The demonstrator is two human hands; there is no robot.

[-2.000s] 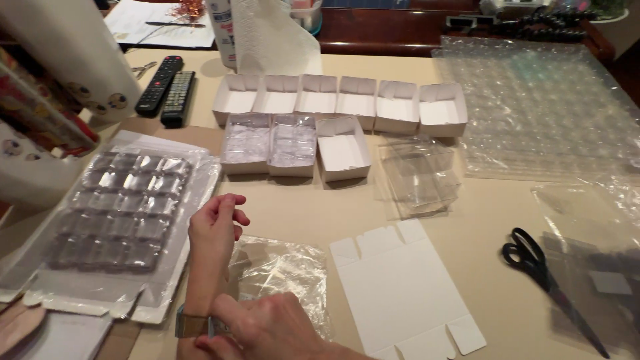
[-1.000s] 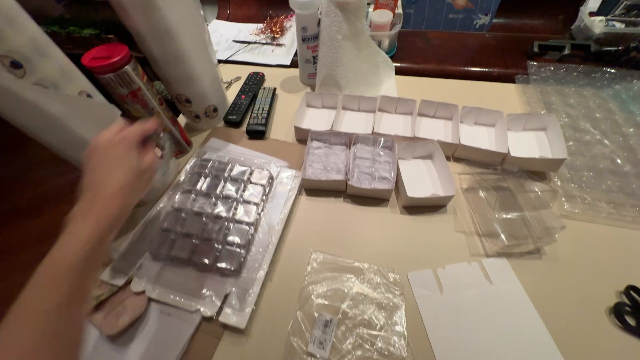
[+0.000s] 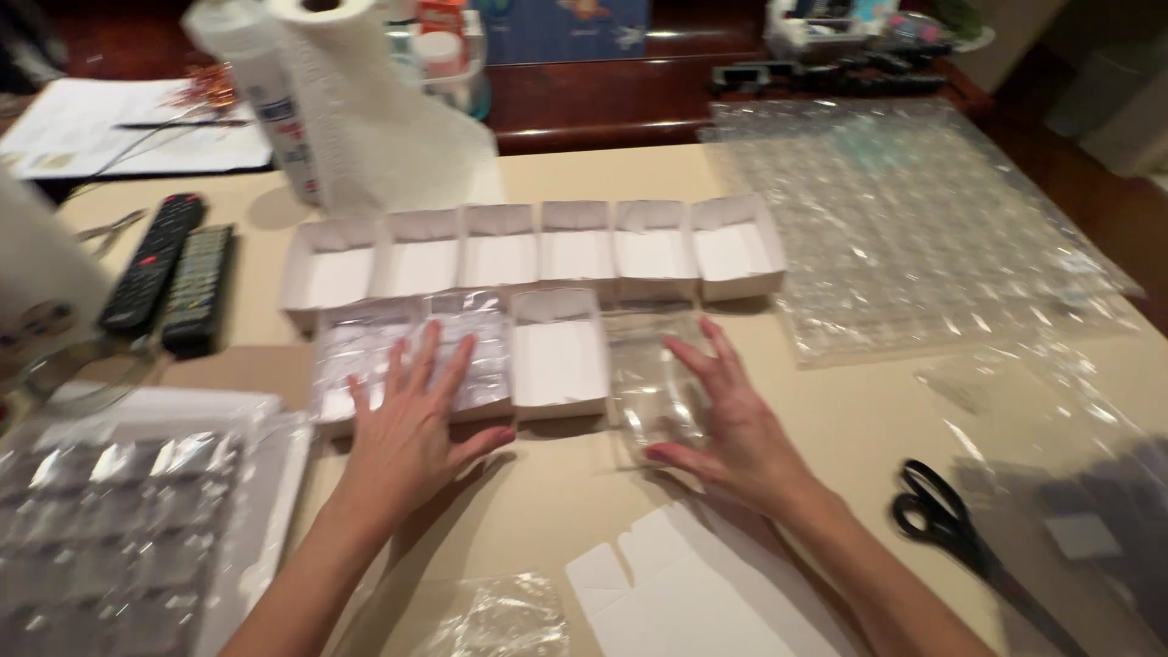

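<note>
My left hand (image 3: 411, 424) is spread over two small white boxes (image 3: 465, 365) that hold clear, wrinkled plastic; whether it touches them I cannot tell. With fingers and thumb apart, my right hand (image 3: 735, 420) rests at the right side of some flat clear plastic pieces (image 3: 652, 388). Between the hands stands an open white box (image 3: 558, 360) with nothing in it. Behind runs a row of several open white boxes (image 3: 493, 260). Nearer to me lie a flat cut white card (image 3: 703, 593) and a clear plastic bag (image 3: 502, 620).
Bubble wrap (image 3: 912, 219) covers the back right. Black-handled scissors (image 3: 940, 520) lie at the right, beside more clear plastic (image 3: 1049, 438). At the left are two remote controls (image 3: 155, 260) and a clear compartment tray (image 3: 119, 529). A paper towel roll (image 3: 342, 100) stands behind the boxes.
My left hand has moved from the red-lidded can at the left to over the filled boxes. My right hand, out of view one second ago, is now by the clear pieces. The view has shifted.
</note>
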